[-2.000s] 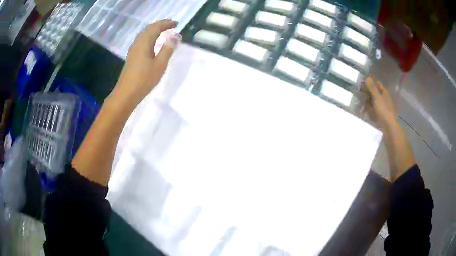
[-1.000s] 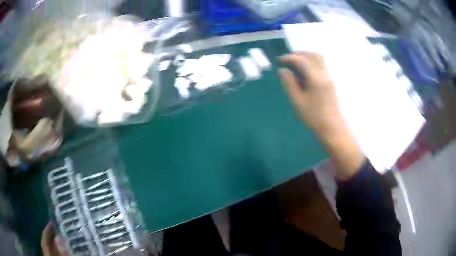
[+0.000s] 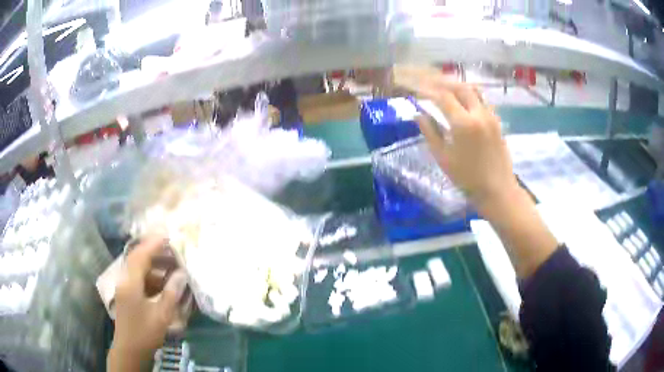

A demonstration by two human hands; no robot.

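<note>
My left hand is at the lower left, over the beige-edged open bag with a brown inside. Its thumb and fingers are curled at the opening; whether they hold anything is unclear. My right hand is raised at upper right, blurred, with thumb and fingers apart and nothing clearly held. A clear bag of cream-white foam pieces lies right of my left hand. Small white inserts lie in a loose pile on the green bench, with two white units beside them.
Blue trays with a clear tray on top stand behind the inserts. A white sheet and filled blister tray are at right. Rod parts show at the bottom left. A pale shelf rail crosses the top.
The view has lifted towards the back of the bench. My left hand has left the rod-part tray for the open bag. My right hand has risen from the white sheet's edge.
</note>
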